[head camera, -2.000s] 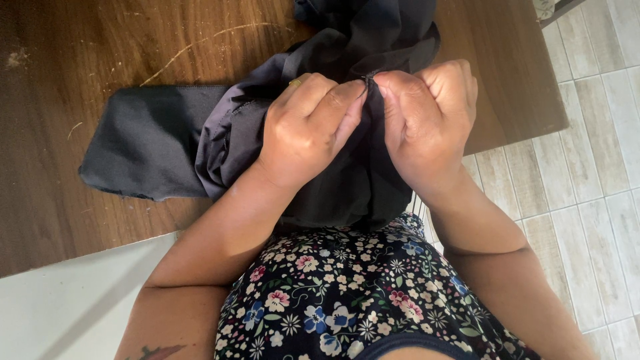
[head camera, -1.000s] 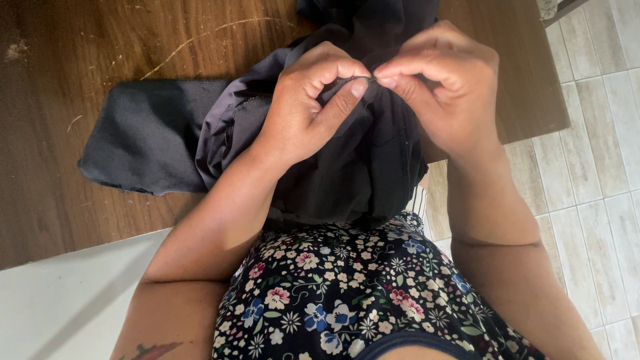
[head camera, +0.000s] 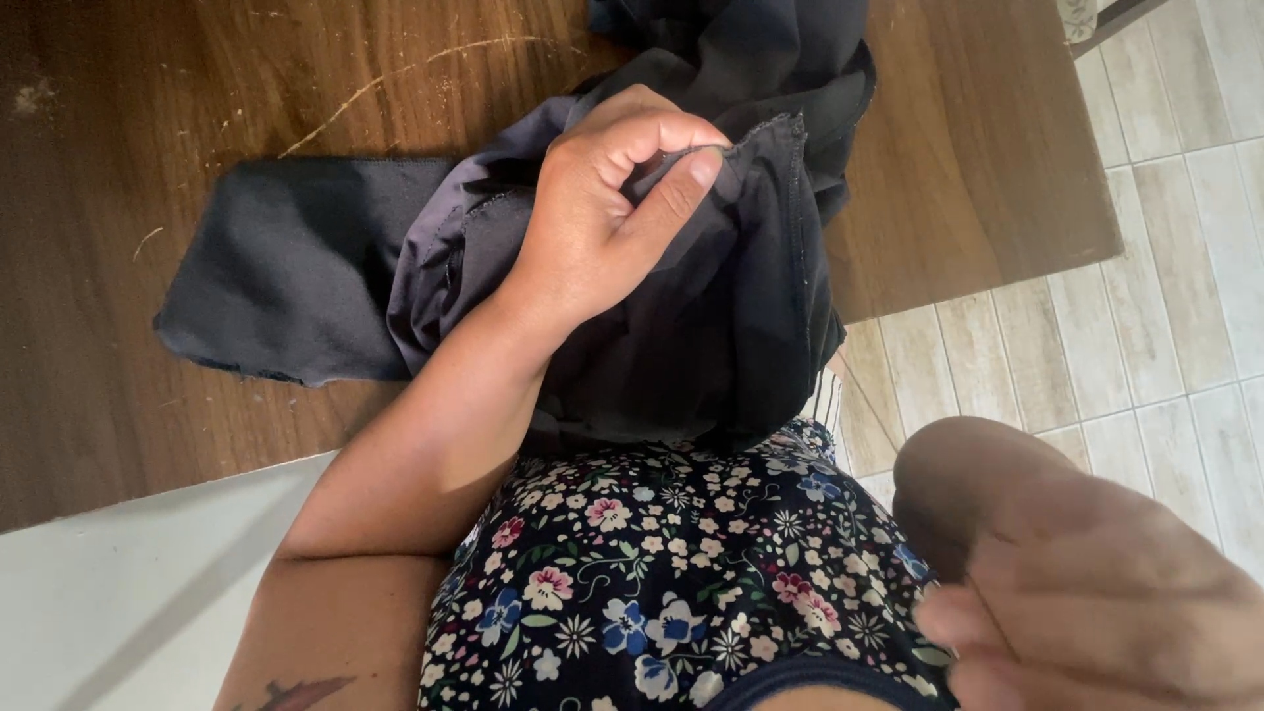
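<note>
Bunched dark cloth (head camera: 662, 346) with stitched seams lies over the table edge and my lap. My left hand (head camera: 622, 207) pinches its upper hem between thumb and forefinger, near a raised corner. Low at the right, well away from the cloth, is my right hand (head camera: 1076, 563), blurred and close to the camera, with its fingers curled. A fine thread (head camera: 874, 395) runs from the cloth's side toward this hand, and a thin line crosses its fingers. Whether a needle is there cannot be seen. A flat dark part of the cloth (head camera: 286, 267) spreads to the left.
The brown wooden table (head camera: 987, 178) has scratches and a corner at the right. Beyond it is a tiled floor (head camera: 1165, 286). A white surface (head camera: 178, 583) lies below the table edge at the left. My flowered top (head camera: 671, 583) is close under the cloth.
My right hand has left the hem beside my left hand and moved down to the right, toward the camera. My left hand still pinches the cloth, whose corner now shows.
</note>
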